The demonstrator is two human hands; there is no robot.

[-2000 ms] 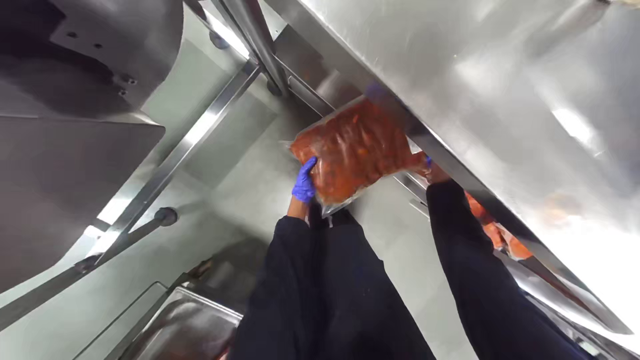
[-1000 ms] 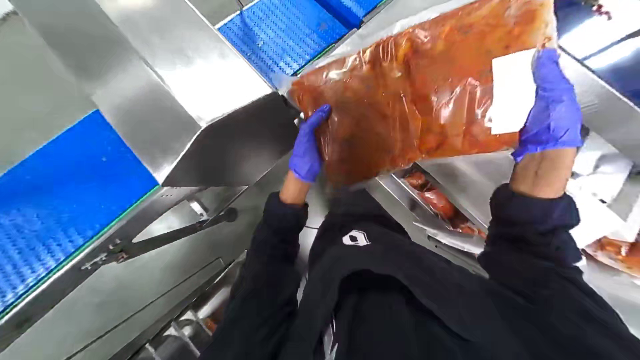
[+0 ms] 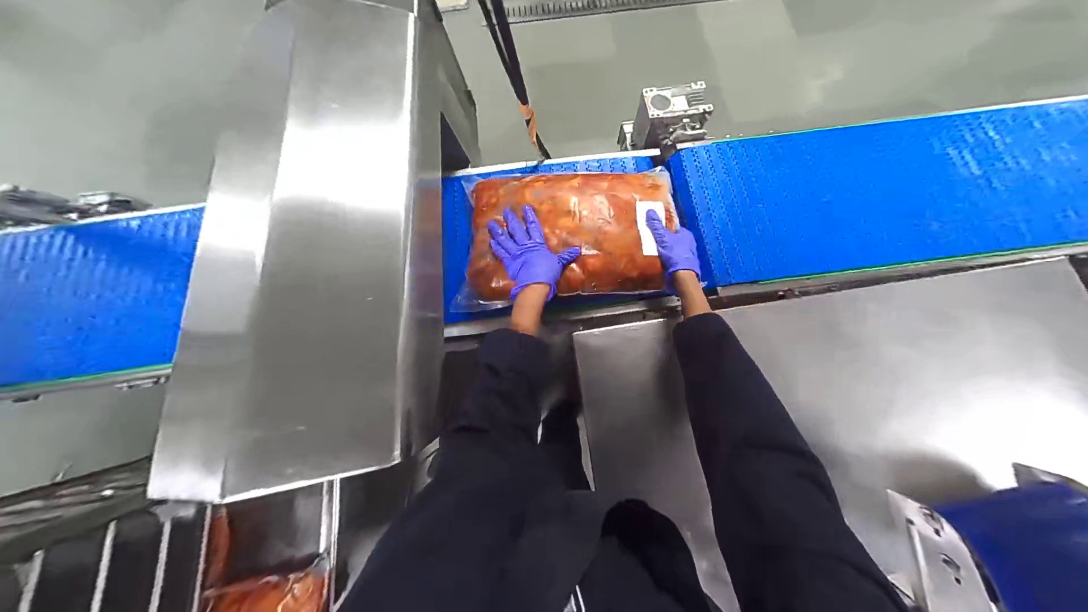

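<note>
A clear plastic bag of reddish-orange food, seemingly marinated meat, lies flat on a blue conveyor belt. My left hand, in a purple glove, rests with fingers spread on the left part of the bag. On the bag's right end lies my right hand, also gloved in purple, its fingertips touching a white label. Whether its thumb grips the edge is hidden. Just left of the bag stands a stainless steel housing over the belt.
Another stretch of blue belt continues left of the housing. A steel table lies at the right, a motor unit behind the belt. At the lower left, a bag of similar food lies beside metal rollers. Dark cables hang behind the belt.
The bag, held up between both hands a second ago, now lies on the blue belt. My left hand has gone from gripping its edge to lying spread on top. The view has swung considerably.
</note>
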